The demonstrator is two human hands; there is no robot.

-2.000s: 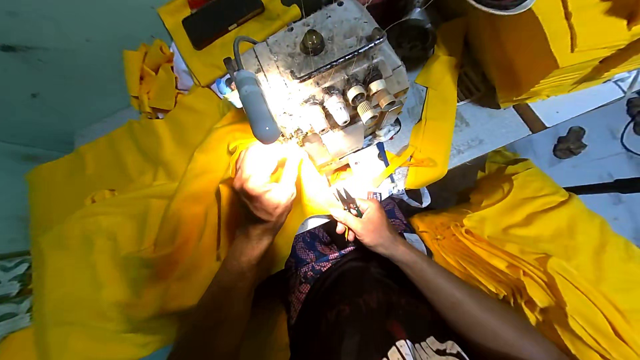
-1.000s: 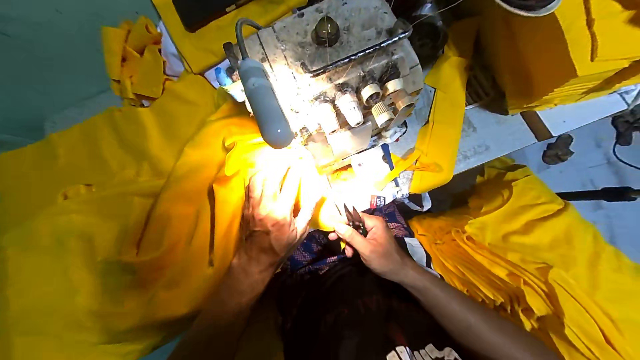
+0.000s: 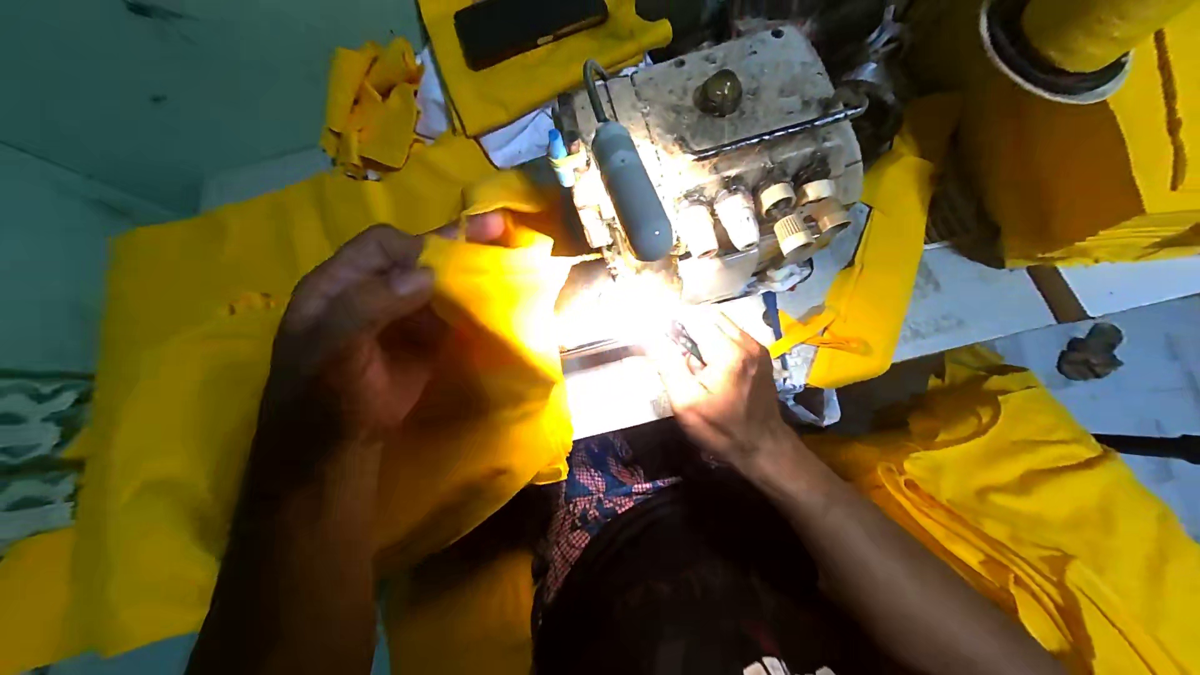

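Observation:
My left hand [image 3: 366, 319] grips an edge of yellow fabric [image 3: 487, 366] and holds it raised, left of an overlock sewing machine [image 3: 750, 112]. Close to the needle area, in the glare of the lamp [image 3: 633, 192], is my right hand [image 3: 727, 389]. It holds small dark thread snips [image 3: 689, 343], whose blades are partly washed out by the light. The rest of the yellow cloth spreads over the table to the left. Glare hides the presser foot and the needle.
Yellow fabric pieces [image 3: 1012, 478] are heaped at the right. Behind them stand a yellow stack [image 3: 1059, 169] and a thread cone [image 3: 1087, 28]. A dark phone [image 3: 530, 28] lies on cloth behind the machine, beside crumpled yellow scraps [image 3: 375, 108]. A yellow strip [image 3: 872, 281] hangs right of the machine.
My left hand has moved left and lifted the fabric edge away from the lit needle area. My right hand, still with the snips, has come nearer the machine.

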